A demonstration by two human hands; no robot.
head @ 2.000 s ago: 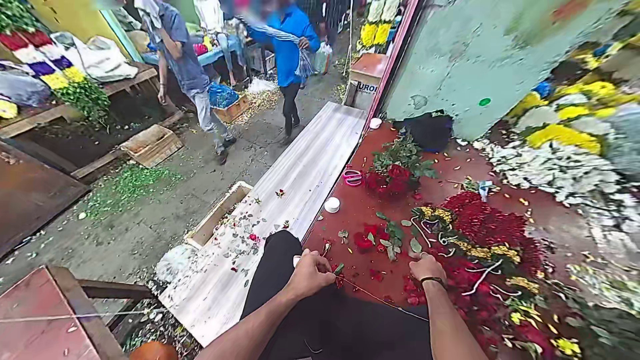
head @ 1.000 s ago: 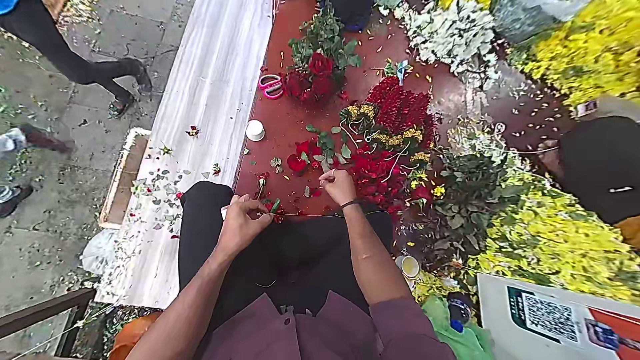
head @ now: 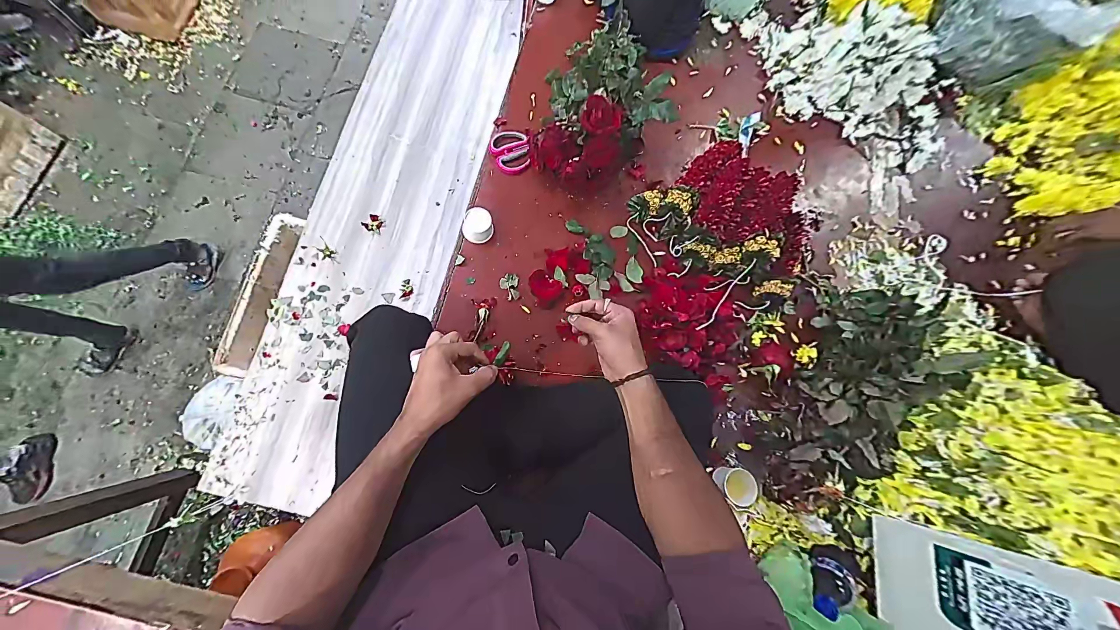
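Note:
My left hand (head: pixel 448 378) pinches the end of a thin string (head: pixel 560 374) near a small green leaf and red petals (head: pixel 502 357). The string runs rightward past my right wrist. My right hand (head: pixel 605 334) is raised above the string with thumb and fingertips together; whether something small is between them I cannot tell. Just beyond it lie red roses (head: pixel 548 284) and loose leaves. To its right are a heap of red petals (head: pixel 691 315) and a red flower garland (head: pixel 744 192) with yellow clusters. Pink-handled scissors (head: pixel 510 152) lie beside a rose bunch (head: pixel 588 140).
A white round container (head: pixel 478 225) stands at the red table's left edge. A white board (head: pixel 411 114) with scattered petals runs alongside. White flowers (head: pixel 853 79) and yellow flowers (head: pixel 989 472) lie to the right. A cup (head: pixel 737 486) stands by my right forearm. A person's legs (head: pixel 105 262) show at left.
My right hand has moved up and away from the string since a second ago. My left hand stays at the leaf and petals. The view has tipped downward since the first frame.

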